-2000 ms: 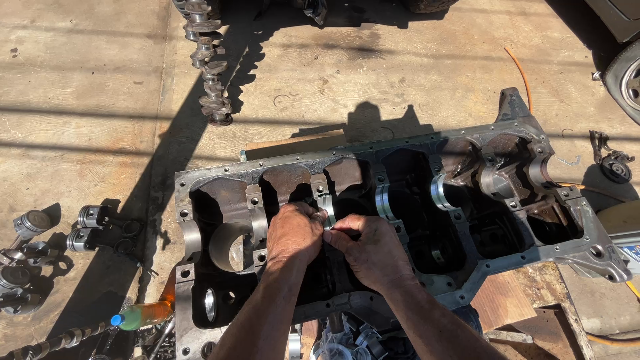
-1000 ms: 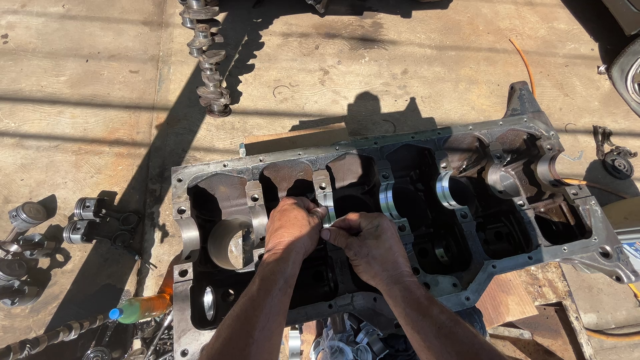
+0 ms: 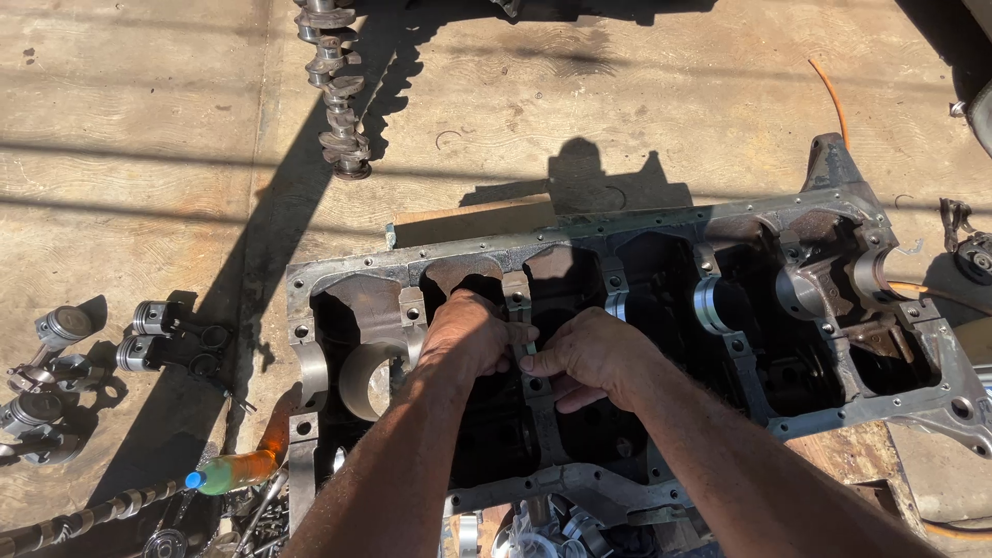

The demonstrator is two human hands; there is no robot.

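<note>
A cast-iron engine block (image 3: 542, 457) lies with its crankcase side up, its row of main bearing saddles showing. My left hand (image 3: 469, 337) and my right hand (image 3: 585, 360) meet at one saddle near the middle, fingertips pressed on a bearing shell (image 3: 528, 341) seated there, mostly covered by the fingers. Shiny bearing shells also sit in the saddle just right of my hands (image 3: 616, 304) and in the following one (image 3: 707, 304). Saddles farther left, such as the end one (image 3: 312, 376), look duller.
A crankshaft (image 3: 341, 101) is beyond the block. Pistons with connecting rods (image 3: 155, 333) lie on the concrete at left. A bottle of orange liquid (image 3: 232, 471) and a camshaft (image 3: 101, 511) are near the block's left corner. Cardboard (image 3: 473, 221) is behind it; an orange cable (image 3: 831, 101) runs at right.
My hands stay at the same saddle. The fingers of my right hand have shifted and spread, with some now lower, beside the saddle web.
</note>
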